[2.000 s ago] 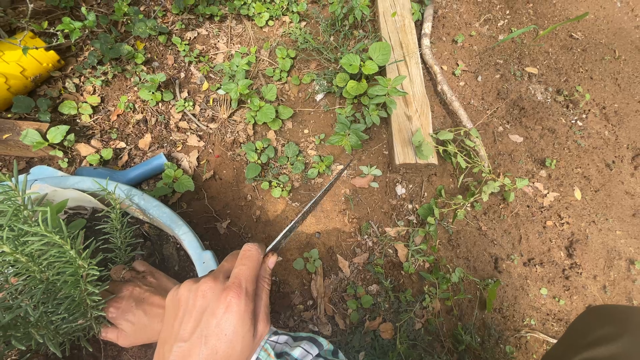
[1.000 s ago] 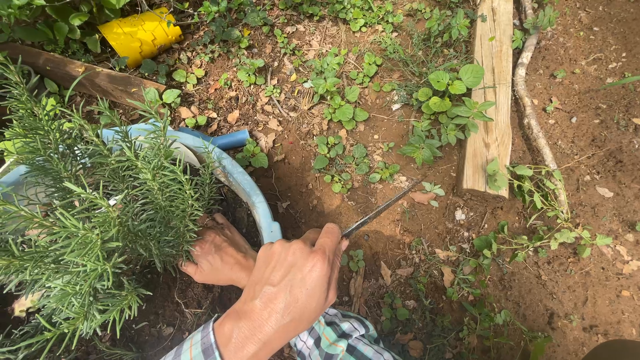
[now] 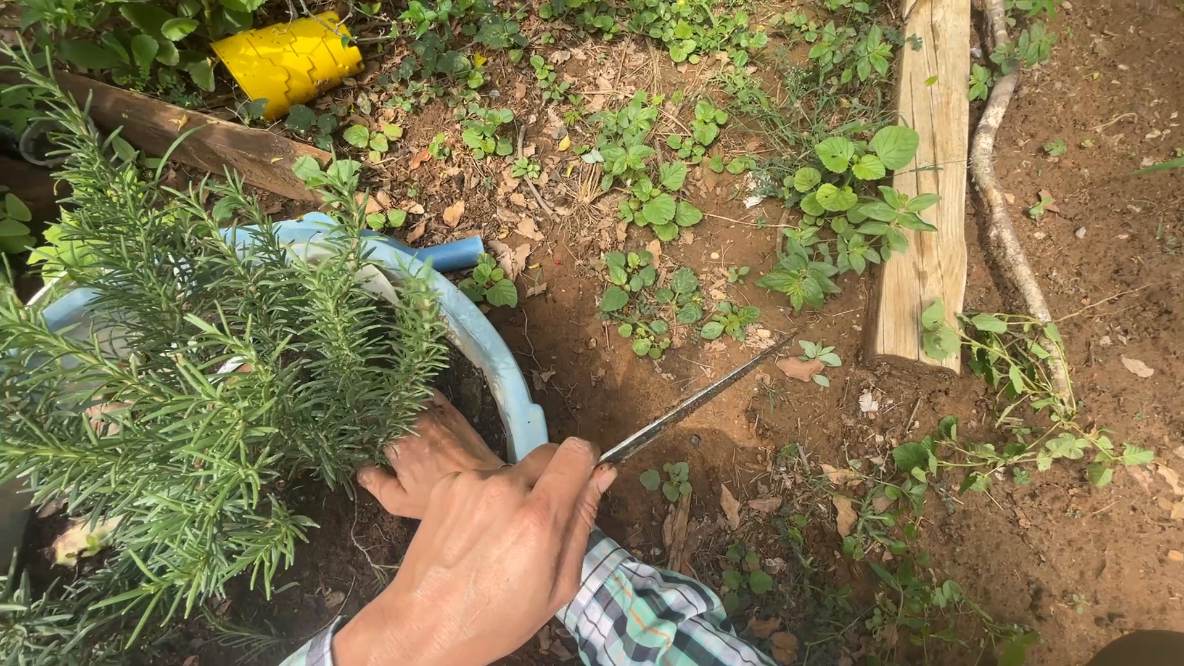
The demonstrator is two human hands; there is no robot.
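Observation:
My left hand is closed on a tool with a long, narrow metal blade, which points up and right over the soil; its handle is hidden in the fist. Under that wrist crosses my right arm, in a plaid sleeve. My right hand is low at the right side of a bushy rosemary plant, thumb to the left, its fingertips hidden by leaves and shade. Whether it grips anything cannot be seen. A light-blue curved plastic rim arcs around the plant, close beside both hands.
A blue tube end sticks out beyond the rim. Behind lie a dark wooden beam and a yellow plastic pot. A pale timber and a long branch lie to the right. Low weeds and dry leaves dot the soil.
The view has shifted left, showing more of the rosemary. The left hand keeps hold of the bladed tool, and the right hand stays at the plant's base.

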